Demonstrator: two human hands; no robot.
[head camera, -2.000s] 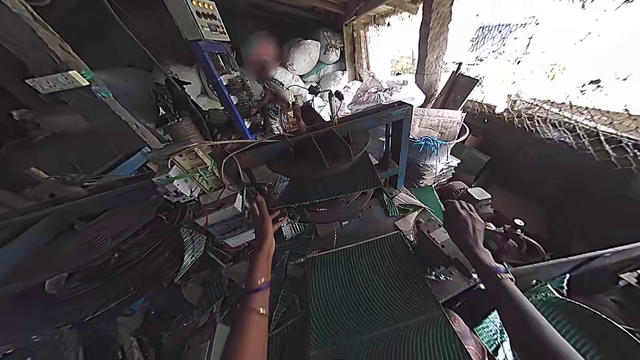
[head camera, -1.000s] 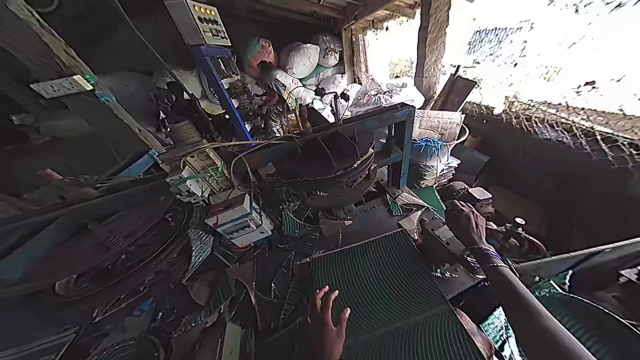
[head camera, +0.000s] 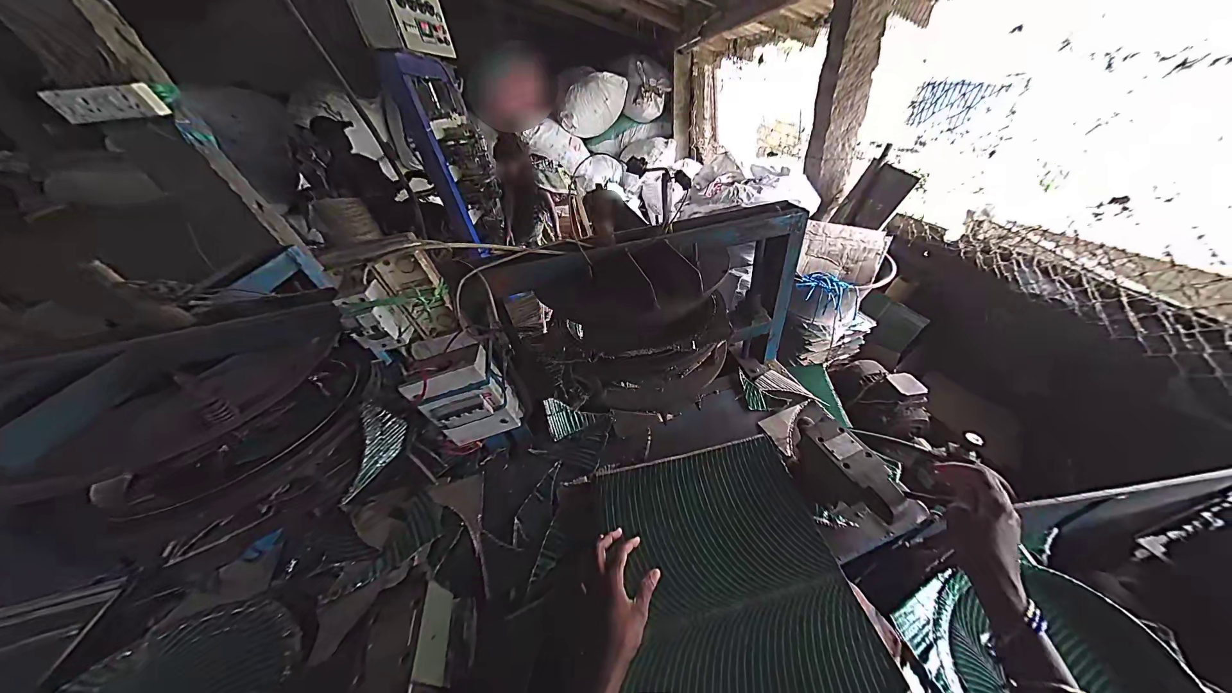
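A green ribbed sheet (head camera: 731, 549) lies in front of me, its far edge near a dark metal surface. My left hand (head camera: 624, 597) is over the sheet's left edge with fingers apart; whether it touches is unclear. My right hand (head camera: 977, 496) is curled at the end of a metal machine part (head camera: 852, 462) to the right of the sheet, near a small round white knob (head camera: 974, 439). What its fingers grip is hard to make out. Beyond the sheet stands a dark round metal form (head camera: 654, 327) beneath a blue metal frame (head camera: 784, 279).
Green offcuts (head camera: 380, 448) and scraps litter the left side. An electrical switch unit (head camera: 462, 390) with wires stands at centre left. Another person (head camera: 515, 183) is at the back near white sacks (head camera: 592, 101). A round green ribbed piece (head camera: 1088, 626) lies at the lower right.
My left hand has come back from the switch unit to the near left edge of the sheet. My right hand has moved nearer, from the far part of the machine piece to its near end.
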